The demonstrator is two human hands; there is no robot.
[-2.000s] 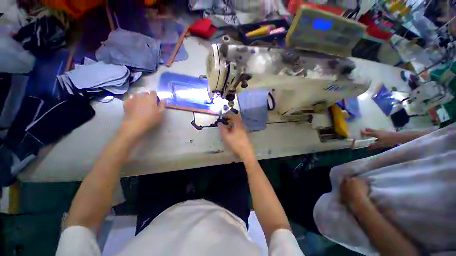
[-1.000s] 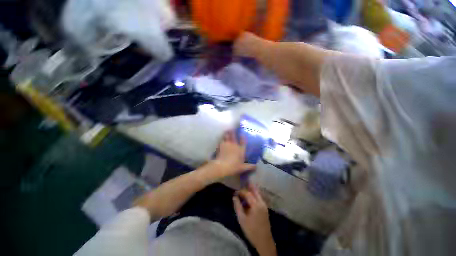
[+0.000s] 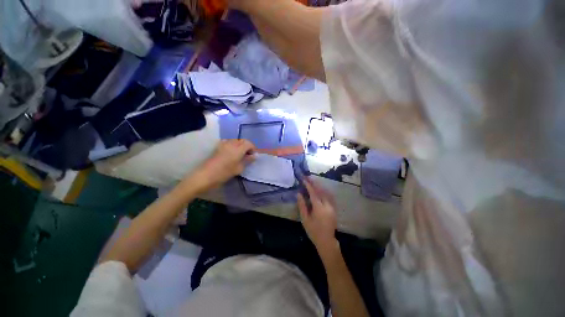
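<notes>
The bluish translucent sewing template [image 3: 232, 125] lies unfolded on the table, with a slotted outline on its far half and an orange strip [image 3: 282, 150] across its middle. A pale fabric piece [image 3: 269, 171] lies on the near half, slightly askew over the outline. My left hand [image 3: 232, 162] has its fingertips at the piece's far left corner, by the strip; whether they grip it is unclear. My right hand [image 3: 318, 209] is at the template's near right edge with fingers bent, a narrow dark shape at the fingertips; blur hides whether it is held.
Another person's white-clothed body [image 3: 372, 93] leans in from the right, hiding the machine head, one arm reaching across the back. A pale cut-piece stack [image 3: 217, 85] and dark panels [image 3: 166, 121] lie left. A grey-blue cloth patch [image 3: 380, 175] lies right.
The template, folded under the machine head before, is now unfolded towards me with the pale piece showing. My hands have moved apart to its two sides. The other person has leaned further across.
</notes>
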